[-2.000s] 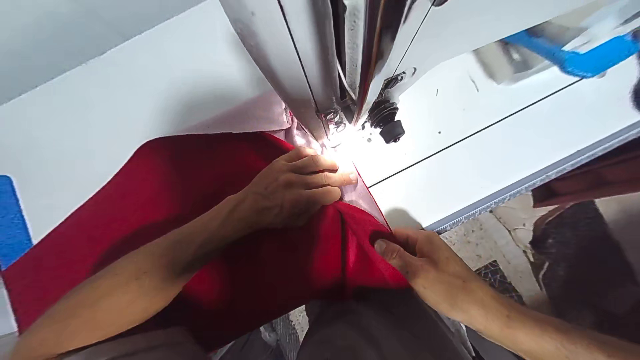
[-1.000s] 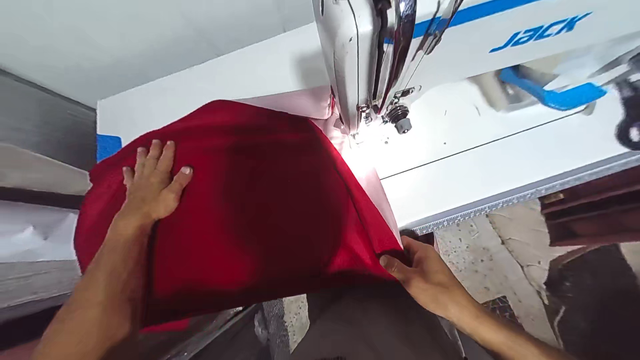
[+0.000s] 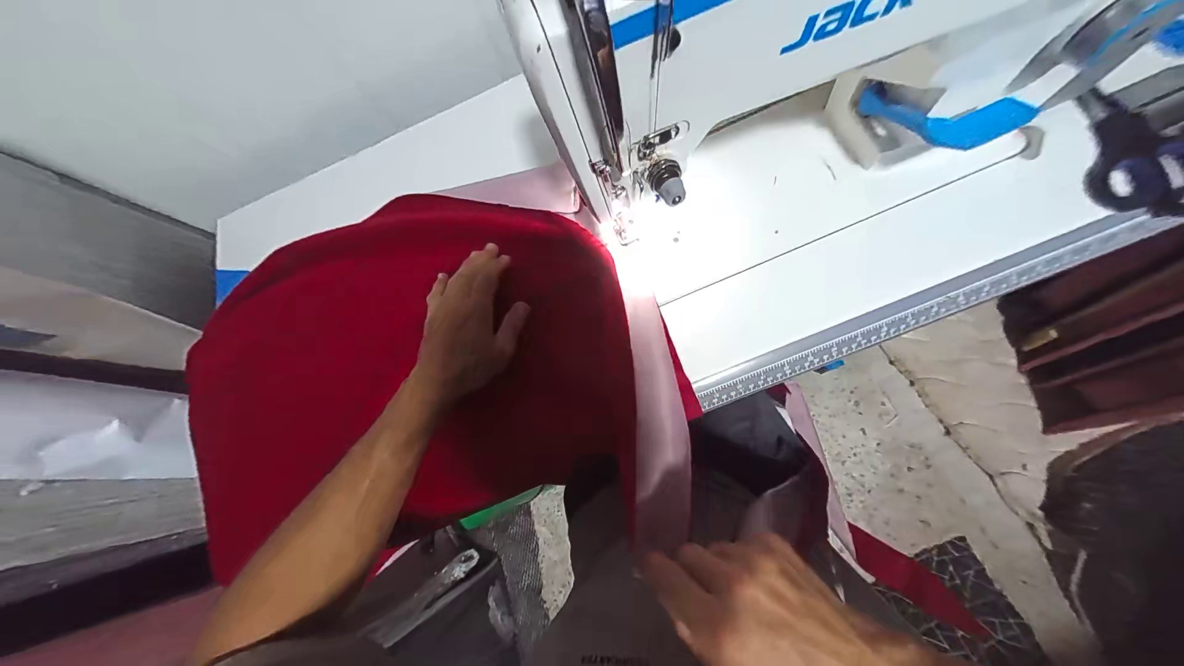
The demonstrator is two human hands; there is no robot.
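Note:
Red fabric (image 3: 305,342) lies spread over the left of the sewing table and hangs past its front edge. My left hand (image 3: 467,324) rests on it, palm down with the fingers apart. A pale pink strip (image 3: 659,407) runs down the fabric's right side from the lit presser foot (image 3: 622,227) of a Jack sewing machine (image 3: 740,55). At the strip's lower end, near my lap, my right hand (image 3: 731,592) pinches the strip between thumb and fingers; its fingertips are partly hidden.
A blue lever (image 3: 962,125) and dark-handled scissors (image 3: 1133,171) are at the right of the machine. A measuring scale (image 3: 832,350) lines the table's front edge. More pink and red cloth (image 3: 814,472) hangs by my lap. Dark red cloth (image 3: 1091,324) lies at the far right.
My left hand, by the presser foot two seconds ago, moved to the left part of the red fabric and now lies nearer its middle. My right hand has moved down toward my lap, exposing more pink strip.

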